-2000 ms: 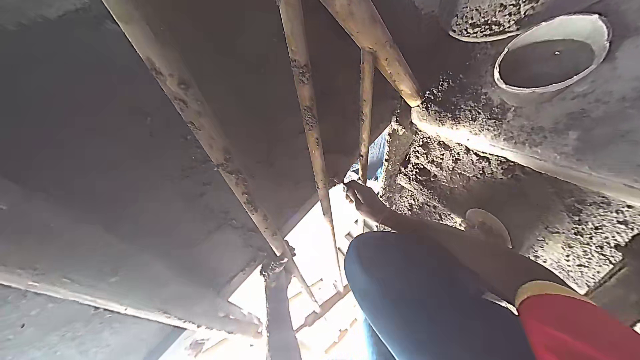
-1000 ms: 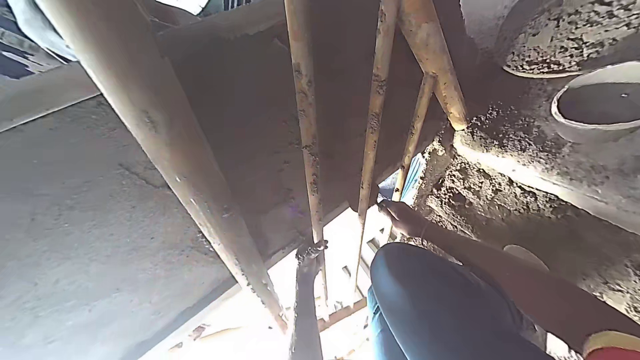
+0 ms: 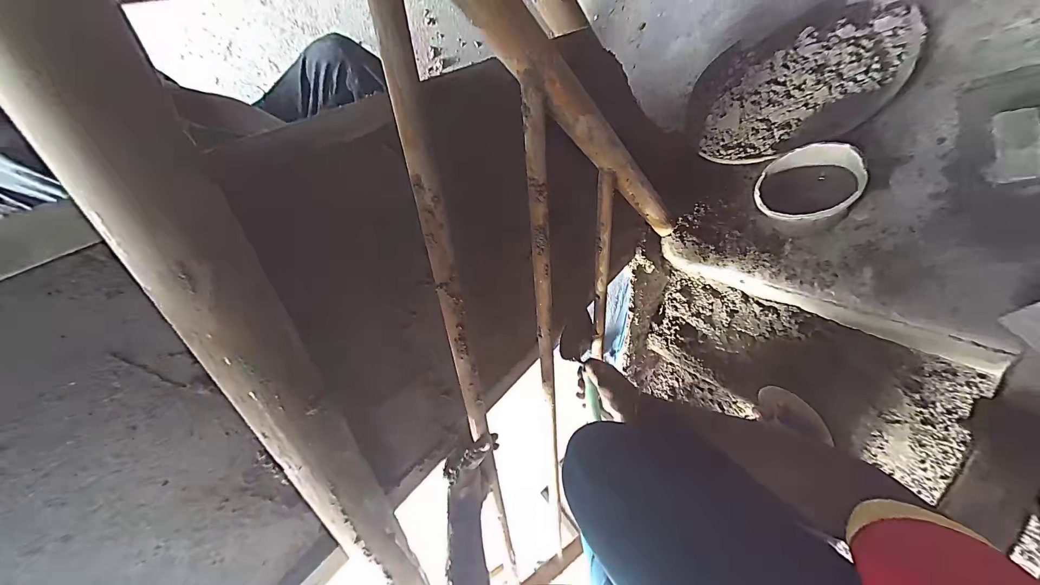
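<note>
My left hand (image 3: 471,457), its fingers caked with dark mud or mortar, is closed around a slim vertical pole (image 3: 443,276) near the lower middle. My right hand (image 3: 608,390) is beside a shorter pole (image 3: 604,260), in front of the bright gap. It grips a tool with a green handle (image 3: 592,400); a dark, rounded blade (image 3: 577,340) shows just above the fingers, perhaps a trowel. Another slim pole (image 3: 539,219) stands between the two hands. My knee in dark trousers covers part of my right forearm.
A thick pole (image 3: 195,301) slants across the left. At the upper right are a bucket (image 3: 758,192) of dark liquid and a wide pan (image 3: 812,77) of wet mix. Rough mortar (image 3: 715,317) lies below a pale ledge (image 3: 837,309). Another person's dark-clothed knee (image 3: 329,77) is beyond the poles.
The view has shifted, bringing the other person's knee and more of the pan into sight. The green handle in my right hand now shows. My left hand stays on its pole.
</note>
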